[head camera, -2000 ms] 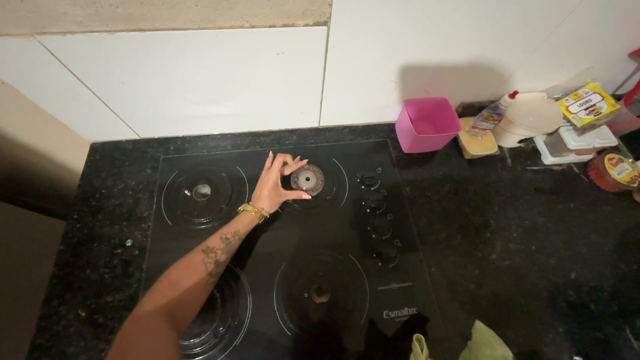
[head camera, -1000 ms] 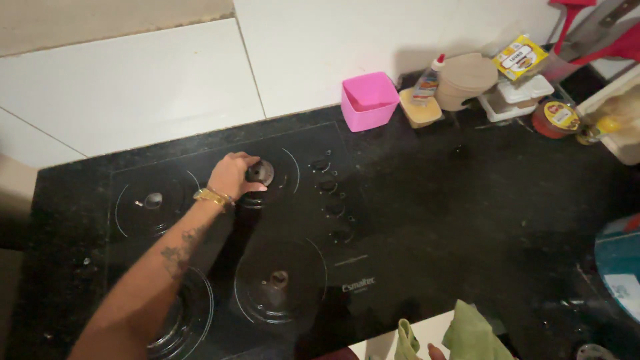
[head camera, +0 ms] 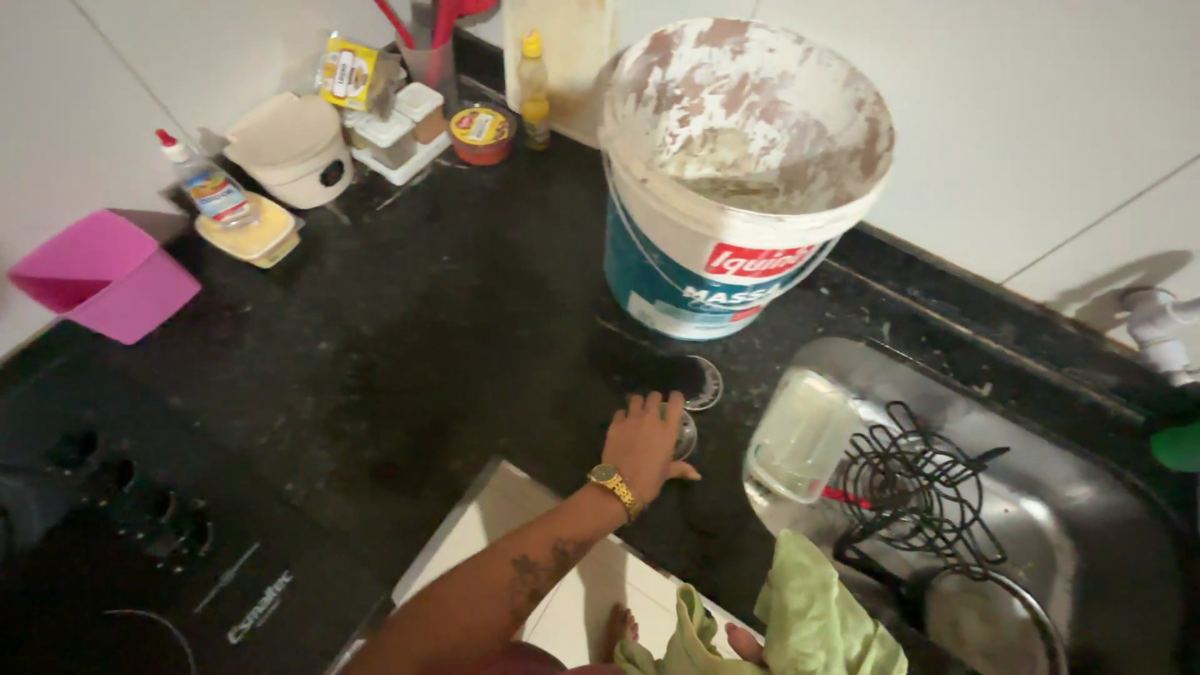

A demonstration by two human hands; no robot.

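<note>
My left hand [head camera: 647, 445], with a gold watch at the wrist, is over the black stone countertop [head camera: 412, 375]. Its fingers and thumb close around a small round rimmed piece [head camera: 688, 431], mostly hidden by the hand. A second round piece with a pale rim [head camera: 705, 382] lies just beyond it, partly in shadow. At the bottom edge, part of my right hand [head camera: 743, 645] shows between folds of a light green cloth [head camera: 825, 609], gripping it. The black cooktop [head camera: 103, 572] with its knobs is at the lower left.
A large putty bucket [head camera: 694, 272] stands behind my left hand. The steel sink [head camera: 1059, 534] at right holds black wire pan supports [head camera: 909, 487] and a clear plastic container [head camera: 806, 436]. A pink container [head camera: 112, 277], a glue-like bottle [head camera: 211, 187] and food tubs [head camera: 483, 131] line the back left.
My left hand has left the back burner, where it held a round burner part, and is now on the counter beside the sink. The view has swung far to the right.
</note>
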